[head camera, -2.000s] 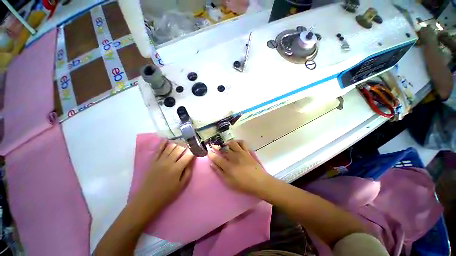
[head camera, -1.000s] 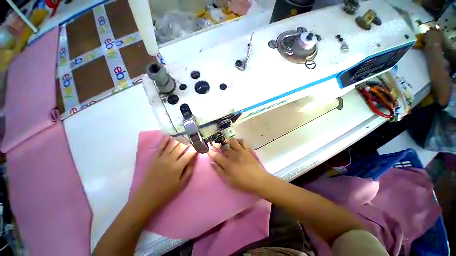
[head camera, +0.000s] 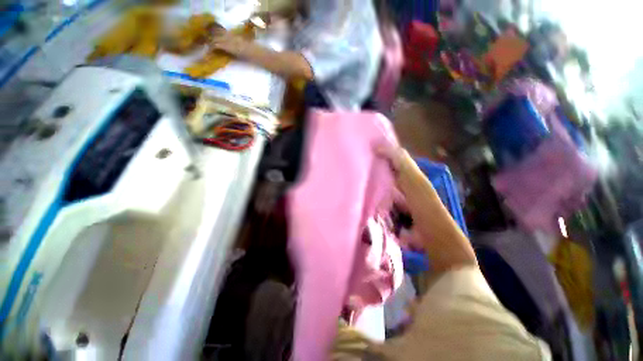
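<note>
The picture is blurred. A long pink cloth piece (head camera: 328, 204) hangs to the right of the machine table, over the dark gap and in front of the blue crate. My right hand (head camera: 389, 156) is at its upper right edge and grips it, with the arm reaching up from the bottom right. More crumpled pink cloth (head camera: 377, 268) lies below, beside the crate. I cannot make out my left hand; a blurred brownish patch at the bottom centre is unclear. The white sewing machine (head camera: 151, 151) with its dark control panel is at the left; its needle end is out of view.
The blue crate (head camera: 444, 185) stands right of the table. Red-orange scissors handles (head camera: 233, 134) lie at the table end. Another person's arm (head camera: 271, 59) reaches over yellow cloth at the top. A blue container with pink cloth (head camera: 546, 183) is farther right.
The view has swung right, away from the needle. My right hand has left the needle area and holds a pink piece up beside the table. My left hand has dropped from clear view.
</note>
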